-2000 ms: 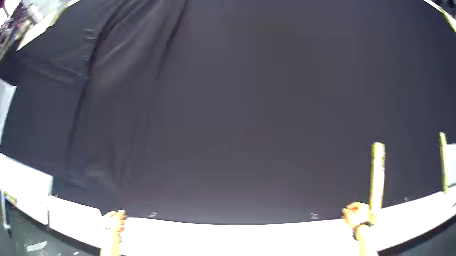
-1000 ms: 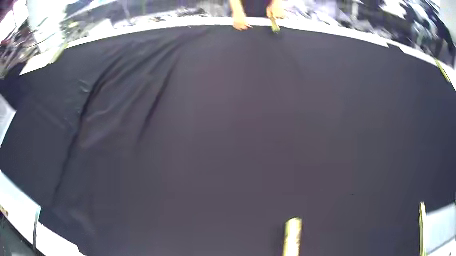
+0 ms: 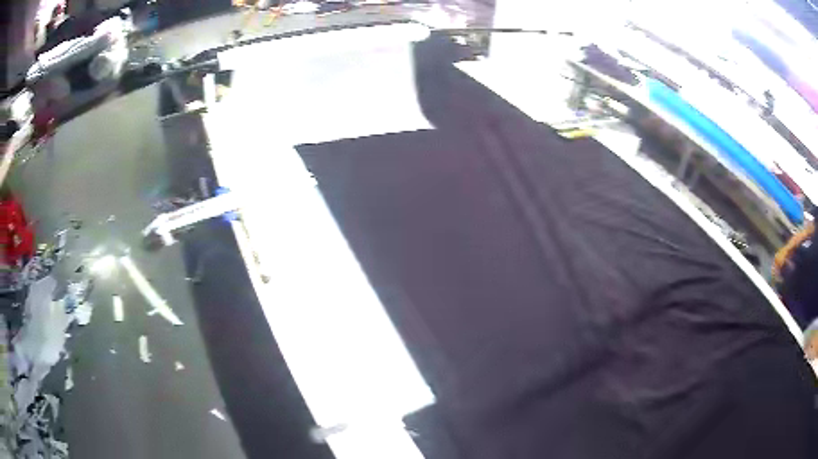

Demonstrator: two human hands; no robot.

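The black fabric [image 3: 430,233] lies over the cutting table, flat near the middle and wrinkled with soft folds toward the right and lower right. A white sheet [image 3: 332,90] covers the far end of the table. A white paper strip [image 3: 314,296] runs along the table's left edge beside the fabric. A yellow bar [image 3: 578,133] lies at the fabric's far right edge. Neither of my hands is in the picture. The view is blurred.
The floor [image 3: 117,376] at the left holds scattered scraps. A pale bar [image 3: 193,215] projects from the table's left side. A shelf with a blue roll [image 3: 726,148] stands at the right. Part of a person [image 3: 798,278] is cut off at the right edge.
The view has swung toward the table's far end, with the floor now at the left. My hands were at the near edge two seconds ago and have left the picture.
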